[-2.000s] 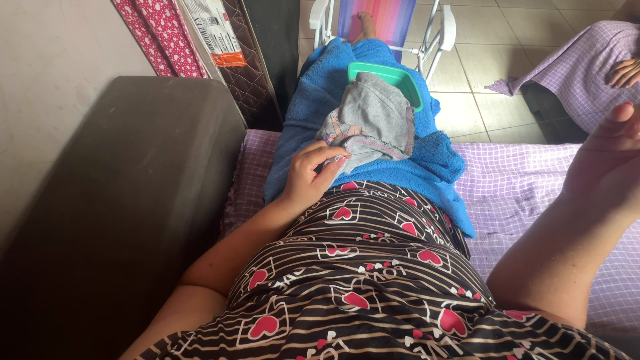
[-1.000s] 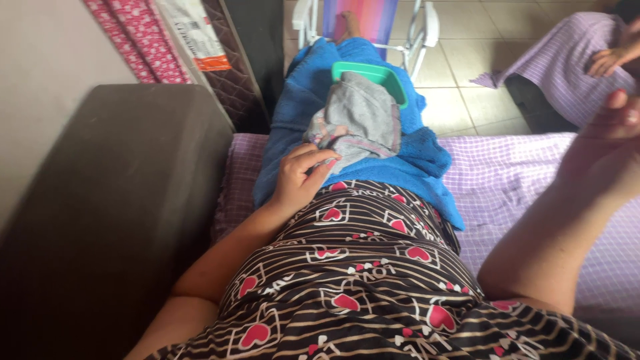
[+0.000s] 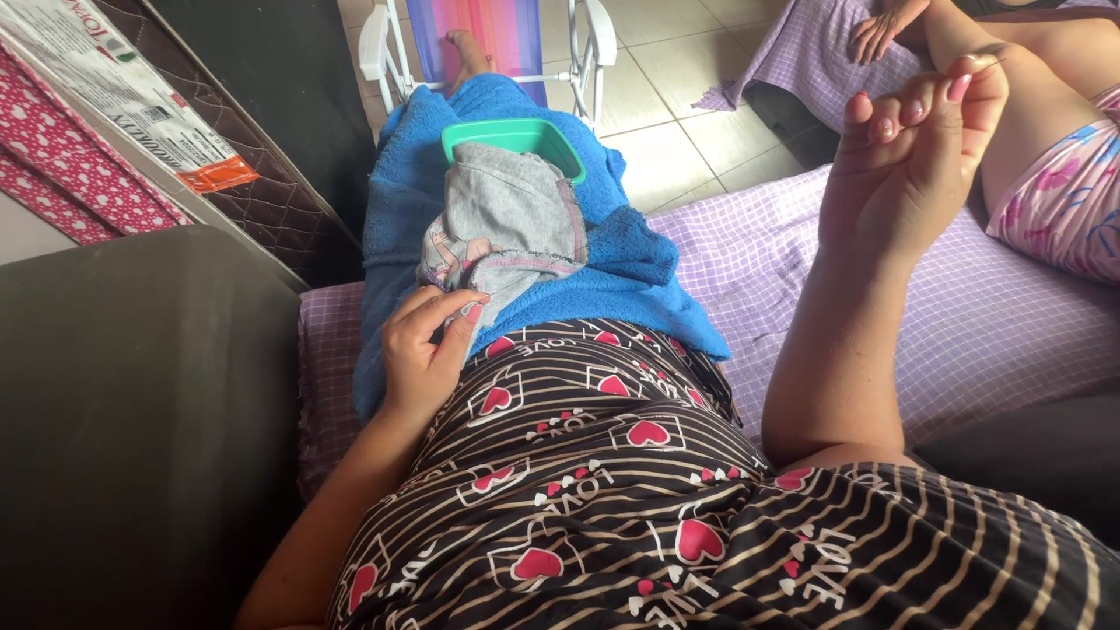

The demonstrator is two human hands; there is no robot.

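Note:
A gray printed cloth garment (image 3: 516, 206) lies on the blue towel (image 3: 402, 188) over my lap, partly covering a green plastic tub (image 3: 560, 149). My left hand (image 3: 429, 337) pinches the near edge of the garment between thumb and fingers. Raised at the right, my right hand (image 3: 919, 144) has its thumb and index fingertips together and the other fingers curled. A very thin dark line shows at those fingertips; whether it is a thread or a needle I cannot tell. The inside of the tub is mostly hidden by the cloth.
A dark armrest (image 3: 149, 394) is on my left, and a purple checked cover (image 3: 744, 254) lies over the seat. Ahead stands a folding chair (image 3: 516, 52) with a foot on it. Another person's hand (image 3: 884, 31) and legs are at the upper right.
The right hand's fingers come more fully into view, partly through a shift of the view. The left hand stays at the garment's edge.

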